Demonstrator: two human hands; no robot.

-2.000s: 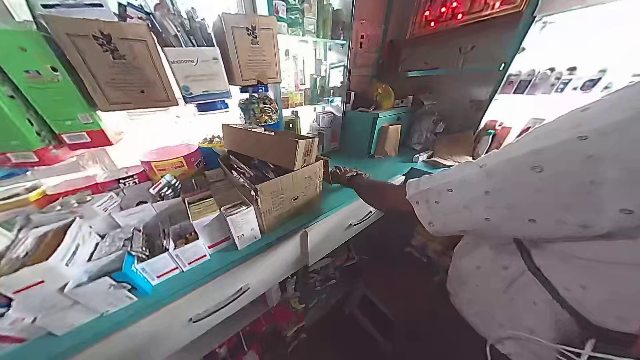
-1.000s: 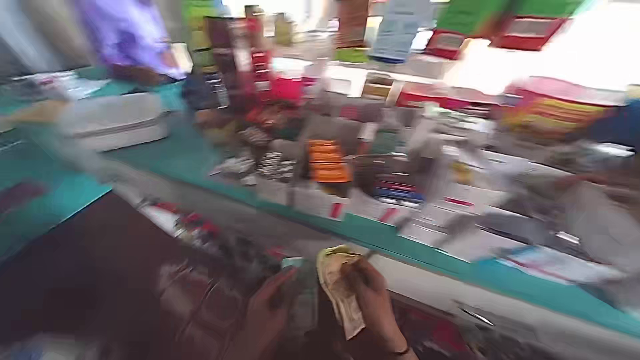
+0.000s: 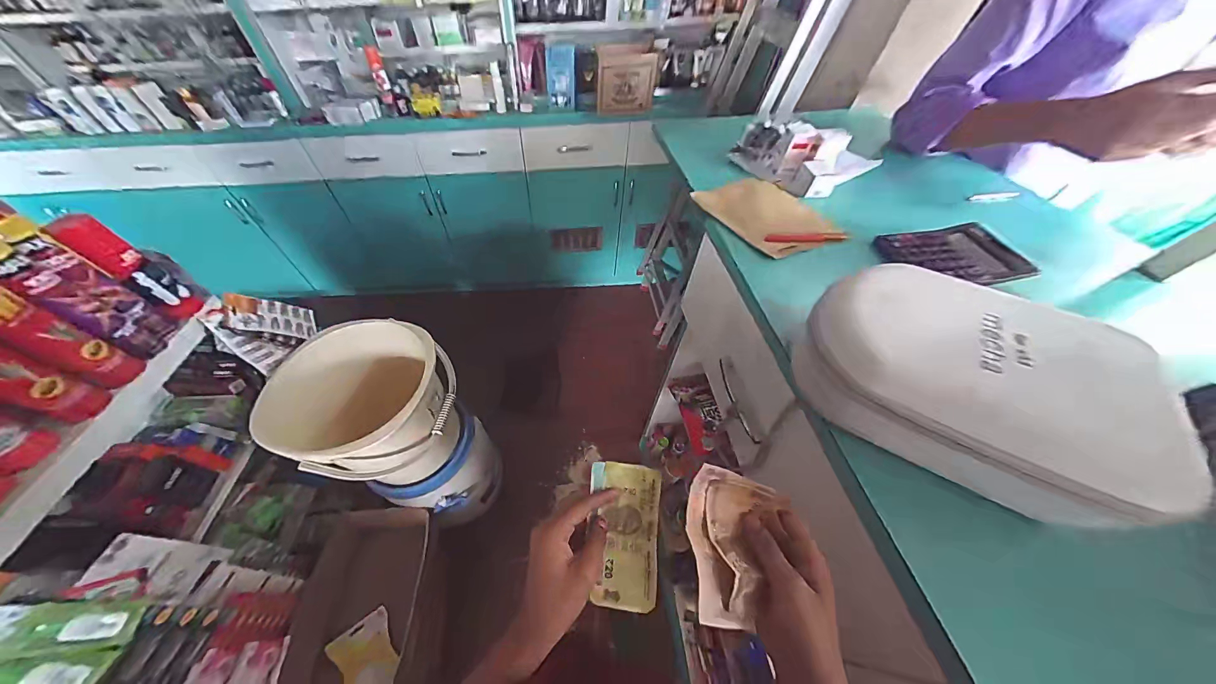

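Note:
My left hand (image 3: 570, 556) grips a yellow-green banknote (image 3: 629, 541) at its left edge, with a thin bluish edge of another note showing behind it. The note stands upright, face toward me. To the right, my right hand (image 3: 784, 560) is closed around folded brownish banknotes (image 3: 717, 532), whose lower edges bend outward. A small gap separates the two sets of notes. Both hands are above the dark floor, left of the teal counter.
A white lidded case (image 3: 988, 389) lies on the teal counter (image 3: 1026, 589), near a calculator (image 3: 955, 253) and a brown envelope (image 3: 765, 217). A cream bucket (image 3: 347, 389) stands at the left, beside a cardboard box (image 3: 366, 570). A person in a purple sleeve (image 3: 988, 66) is across the counter.
The view has swung from the packed counter to the floor and cabinets. One second ago both hands held notes; now the left hand's yellow-green note shows its face clearly.

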